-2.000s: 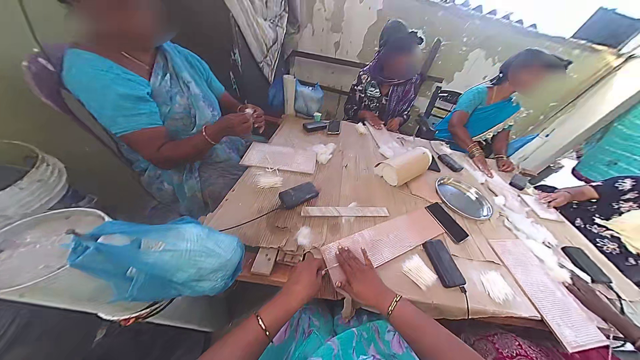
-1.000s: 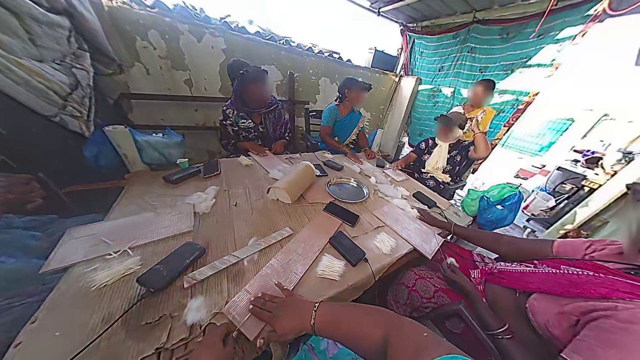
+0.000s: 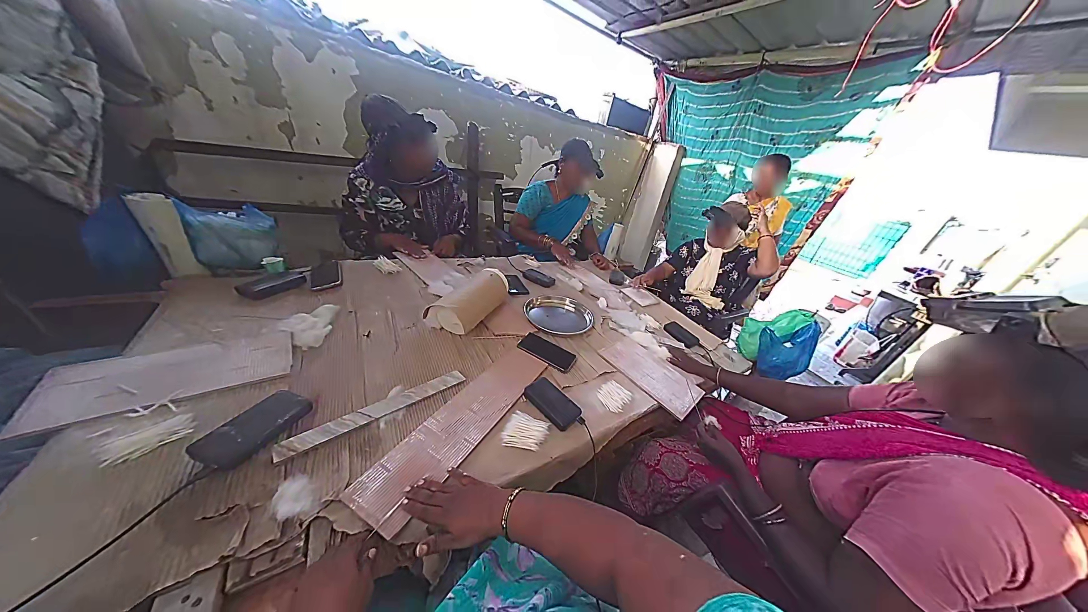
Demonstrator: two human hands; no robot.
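My right hand (image 3: 455,510), with a bangle at the wrist, lies spread on the near end of a long ribbed board (image 3: 442,442). My left hand (image 3: 344,571) is at the bottom, beside that board's near corner; its fingers are partly hidden and blurred, so what it holds cannot be told. A tuft of white cotton (image 3: 295,497) lies left of the board. To its right are a bundle of thin white cotton wicks (image 3: 525,431) and a black power bank (image 3: 553,403) with a cable. A narrow strip (image 3: 370,416) lies on the left, and a smartphone (image 3: 546,351) touches the board's far end.
Corrugated cardboard (image 3: 374,340) covers the table. Farther off are a steel plate (image 3: 558,315) and a paper-like roll (image 3: 467,302). Another black device (image 3: 249,429) and wicks (image 3: 144,438) lie left. A co-worker (image 3: 935,476) sits close on my right; several people are beyond the table.
The view has swung far to the right since two seconds ago. My right hand, with bent fingers on the board earlier, now lies flatter and more spread at its near end.
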